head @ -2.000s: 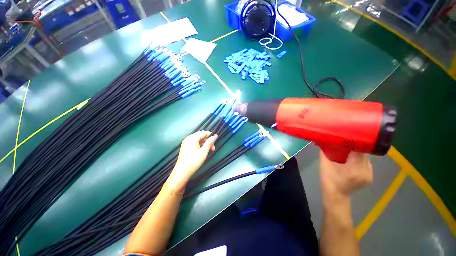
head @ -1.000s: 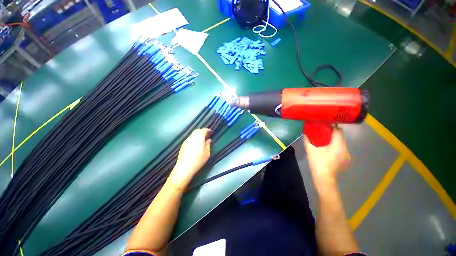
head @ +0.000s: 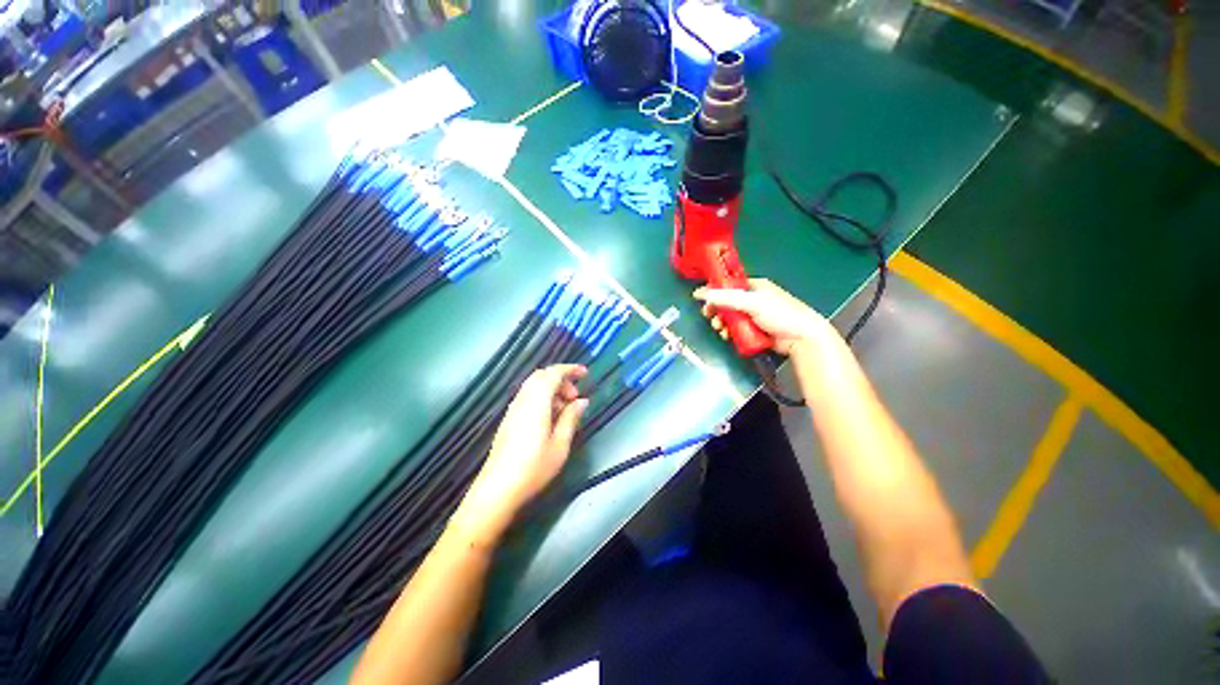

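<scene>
My right hand (head: 769, 319) grips the handle of the red heat gun (head: 709, 230). Its metal nozzle points away from me, toward the far bench edge. My left hand (head: 538, 426) is over the near bundle of black cables (head: 448, 468), thumb and fingertips closed around a cable whose blue-sleeved end (head: 648, 337) sticks out past them. Other blue-sleeved ends (head: 586, 311) with silvery tips lie beyond the hand. One cable with a blue sleeve and ring terminal (head: 689, 442) lies apart, nearest me.
A larger far bundle of black cables (head: 254, 361) lies on the left. Loose light-blue tubes (head: 618, 170) and white papers (head: 479, 147) lie beyond. A blue bin (head: 743, 56) and round black object (head: 626, 51) stand at the far edge. The gun's cord (head: 876, 201) loops on the right.
The heat gun has swung from pointing left at the near sleeves to pointing away from me, off the cables. My left hand has shifted slightly; a sleeved cable end now stands out past its fingers.
</scene>
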